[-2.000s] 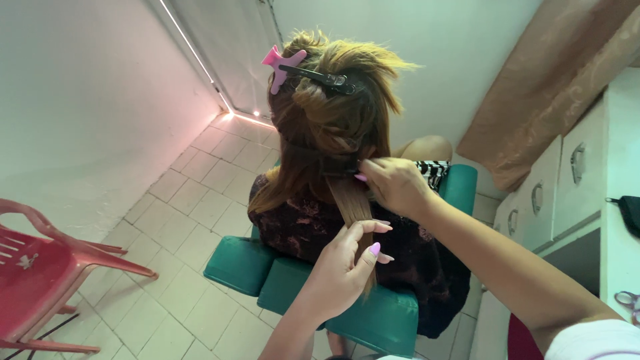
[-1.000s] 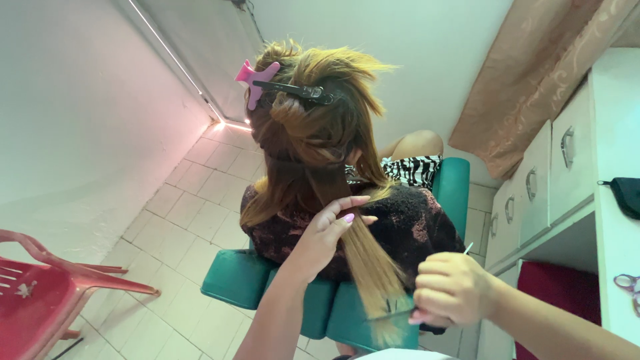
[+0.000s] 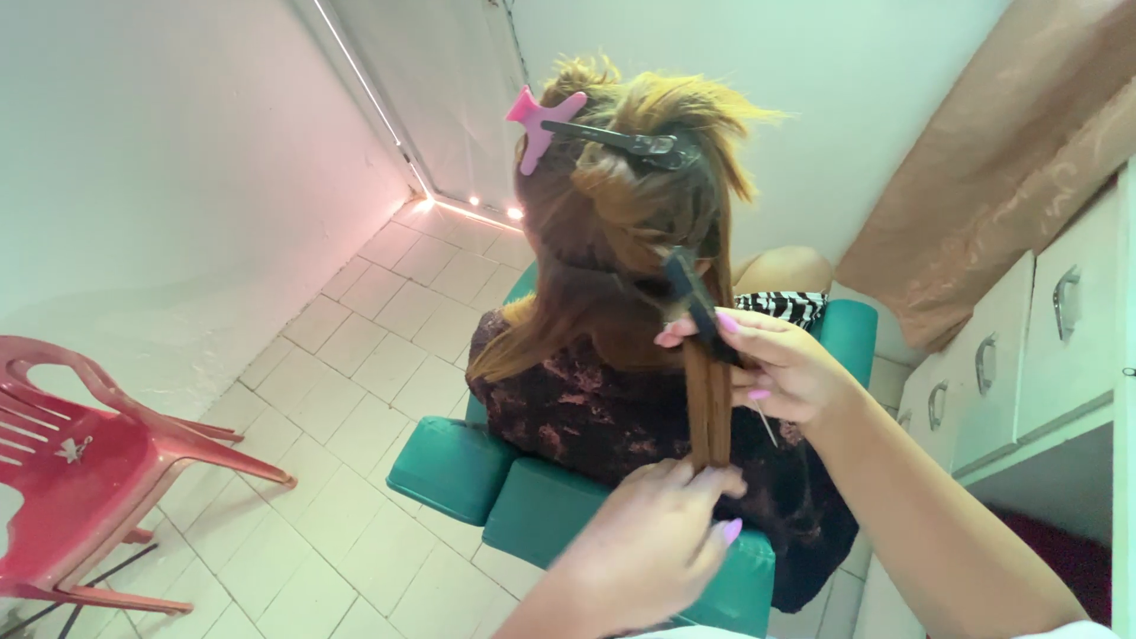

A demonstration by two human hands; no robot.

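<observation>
A person with long brown and blond hair (image 3: 612,240) sits with their back to me. A pink butterfly hair clip (image 3: 538,124) and a black sectioning clip (image 3: 621,140) hold up the upper hair. My left hand (image 3: 670,532) grips the lower part of a straight lock of hair (image 3: 708,408) over the chair back. Higher up, my right hand (image 3: 772,359) holds a black comb (image 3: 697,302) across that lock, close to the nape; a thin metal tail (image 3: 765,422) sticks out below the fingers.
The person sits on a green padded chair (image 3: 550,510). A red plastic chair (image 3: 98,453) stands at left on the tiled floor (image 3: 302,524). At right are white drawers (image 3: 1003,355) and a brown curtain (image 3: 985,169). Walls rise at the left and back.
My right hand with the comb has moved from the ends of the lock up near the nape. My left hand has gone from high on the lock down to its lower part.
</observation>
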